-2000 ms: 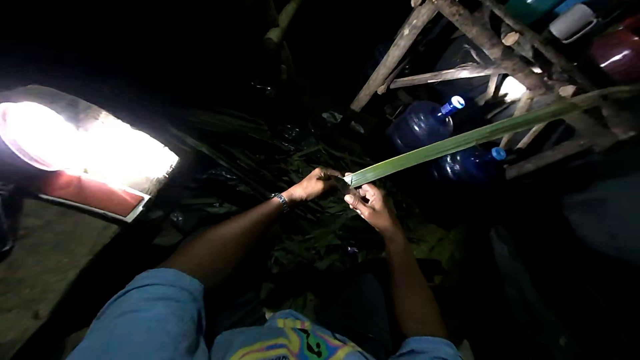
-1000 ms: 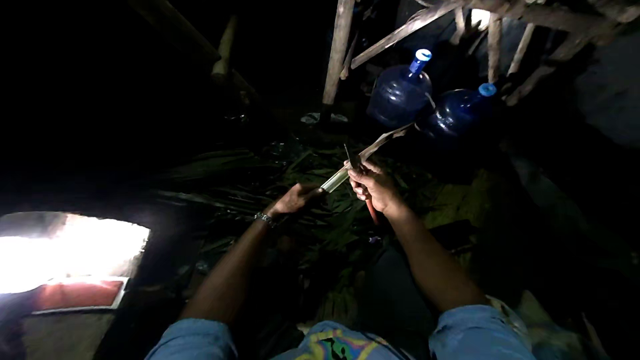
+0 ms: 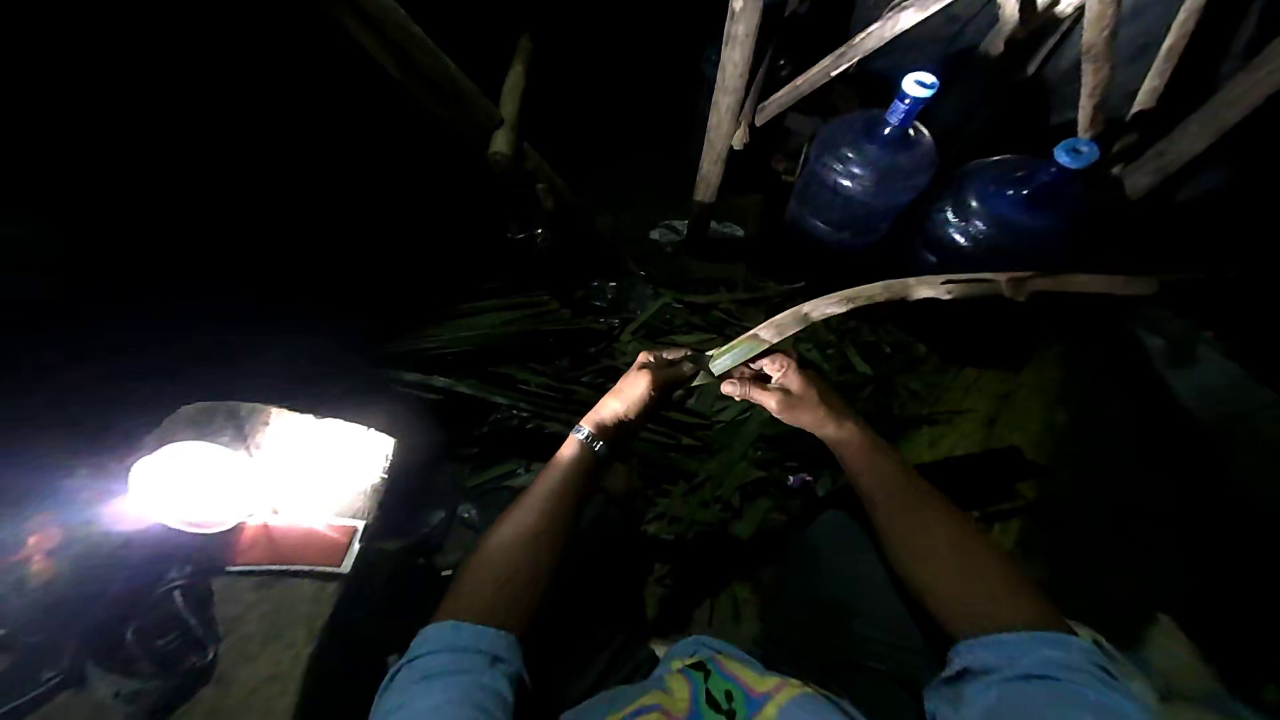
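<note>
A long leaf strip (image 3: 850, 298), green at its near end and pale brown beyond, curves from between my hands toward the right. My left hand (image 3: 645, 388), with a metal-banded watch or bracelet at the wrist, is closed at the near end of the strip; a small dark piece shows at its fingertips. My right hand (image 3: 785, 390) has thumb and fingers at the underside of the same end; whether it grips the strip or something else is hard to tell. Cut green leaf pieces (image 3: 735, 480) lie on the dark ground below both hands.
Two blue water jugs (image 3: 865, 175) stand at the upper right, near wooden poles (image 3: 728, 100). On the left a bright lamp (image 3: 190, 487) glares beside a red panel with a pale edge (image 3: 295, 546). More long leaves (image 3: 490, 325) lie beyond my left hand.
A second ago my right hand held a thin blade-like tool with a reddish handle upright near the strip; it no longer shows clearly. The strip now extends farther right.
</note>
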